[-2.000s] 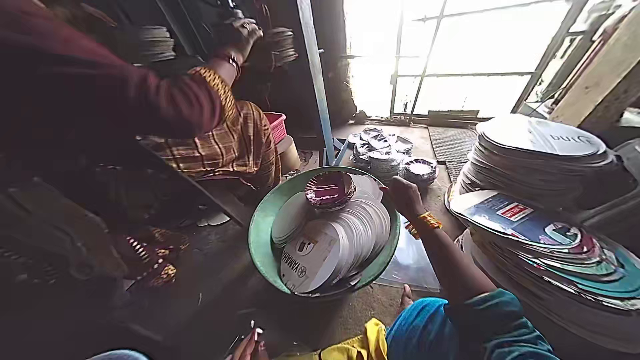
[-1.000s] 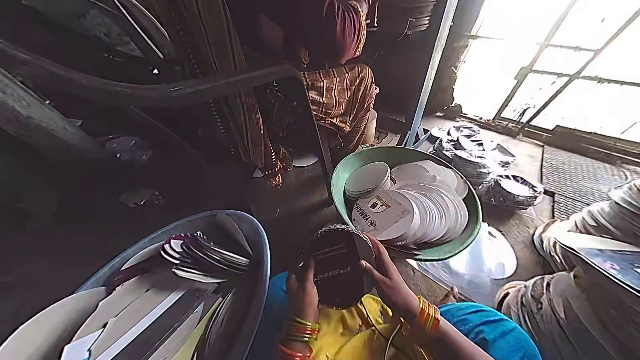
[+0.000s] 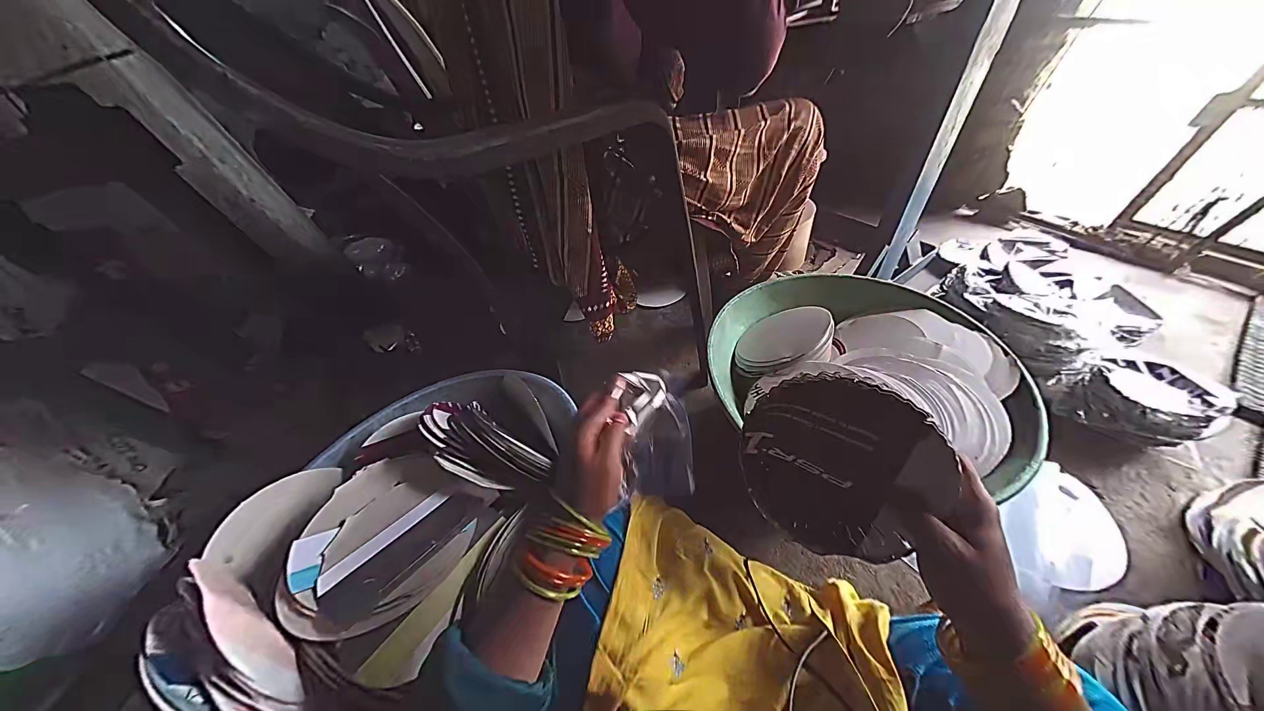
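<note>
My right hand grips the edge of a stack of dark printed discs with a crimped rim, tilted over the front of the green basin. White round discs lie in that basin. My left hand is raised at the right edge of the blue-grey basin and pinches a crumpled clear plastic film, which is blurred. Beside that hand, a fanned bundle of thin curved pieces rests on larger cut card discs.
A seated person in a striped cloth is beyond the green basin. Plastic-wrapped stacks stand at the right. A bent metal bar crosses the upper left. White sheets lie on the floor; more stacked discs are at lower right.
A second ago both hands held the dark disc stack over my lap. Now only the right hand holds it, further right, and the left has moved away with plastic film.
</note>
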